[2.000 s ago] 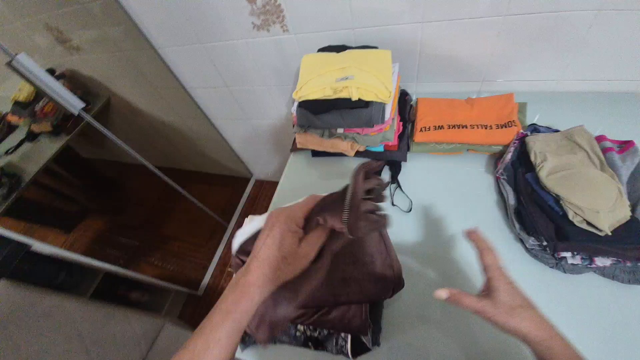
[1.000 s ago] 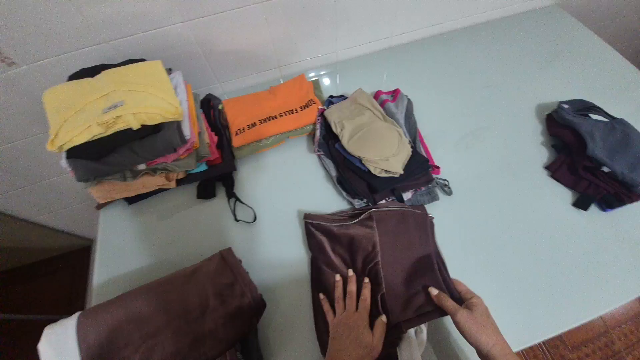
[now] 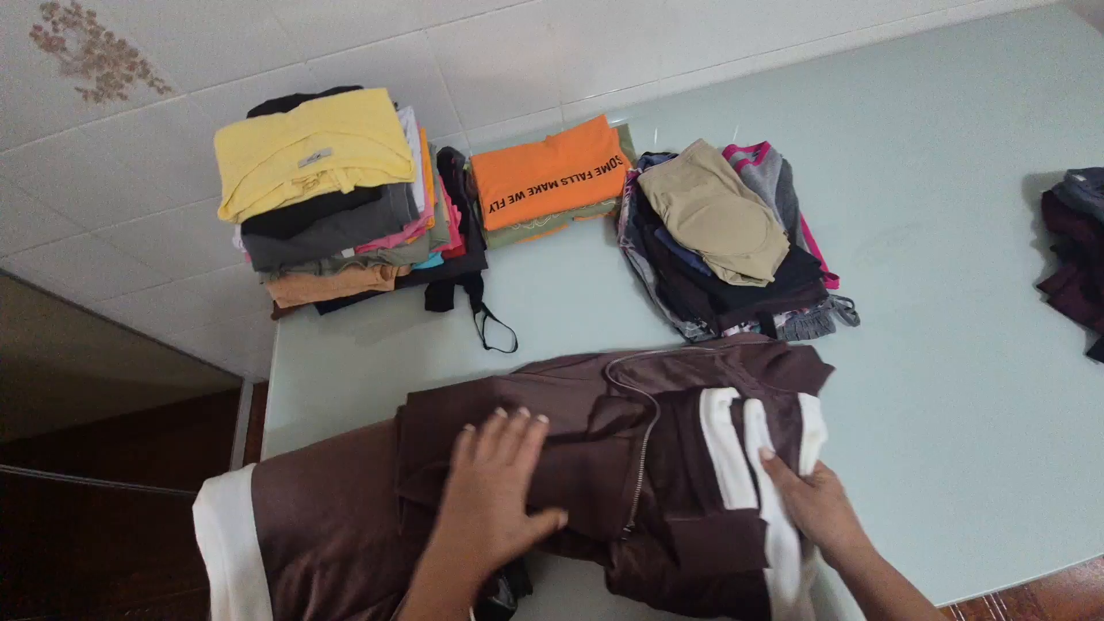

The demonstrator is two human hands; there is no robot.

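A dark brown zippered garment with white bands (image 3: 681, 466) lies partly folded across the front of the table. My left hand (image 3: 496, 492) rests on its brown cloth with the fingers apart. At the garment's right end, my right hand (image 3: 811, 500) grips the white-banded edge, thumb on top. Another brown piece with a white band (image 3: 328, 509) lies at the left, partly under the first garment. Behind them are a tall folded stack topped by a yellow shirt (image 3: 315, 155), an orange printed shirt (image 3: 552, 172), and a pile topped by a beige garment (image 3: 716, 211).
The pale glass tabletop (image 3: 931, 345) meets a tiled wall at the back. Dark clothing (image 3: 1078, 250) lies at its far right. A black strap (image 3: 496, 328) trails from the tall stack. Left of the table, beyond its edge, is a dark reddish floor.
One second ago both hands were on a smaller folded brown garment, apart from the one at left; now the brown garment lies spread wider, overlapping the left piece, its white bands showing.
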